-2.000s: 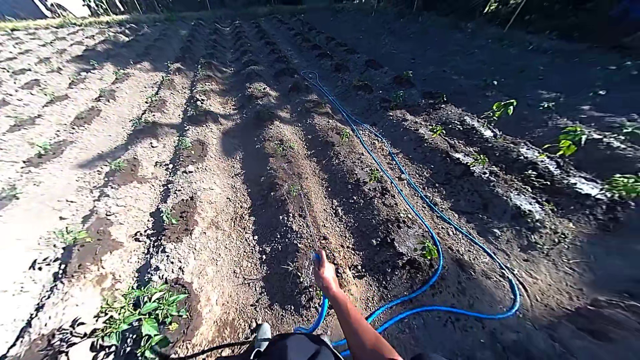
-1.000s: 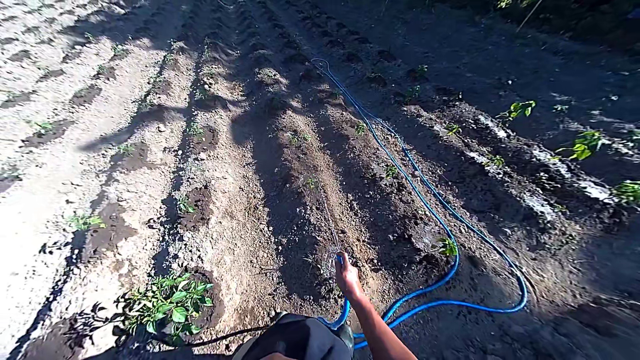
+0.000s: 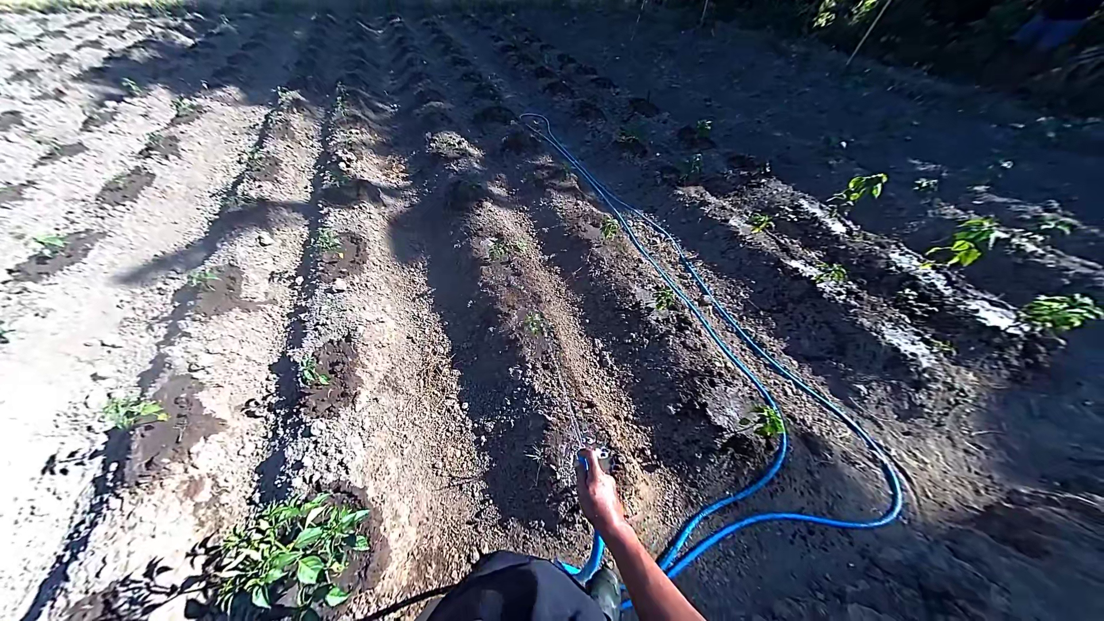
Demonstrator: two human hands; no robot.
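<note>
My right hand is closed around the end of a blue garden hose, low and right of the middle. A thin stream of water leaves the hose end and runs forward over a soil ridge. Small seedlings grow along this ridge in front of the hand. The rest of the hose lies in a long loop over the ridges to the right. My left hand is out of view.
Ridges of dry soil with dark wet patches run away from me. A leafy plant stands at the lower left, and more plants grow at the right. My dark-clothed knee and a shoe show at the bottom edge.
My right hand keeps hold of the hose end. The long hose loop lies much the same on the soil; the view shifts slightly.
</note>
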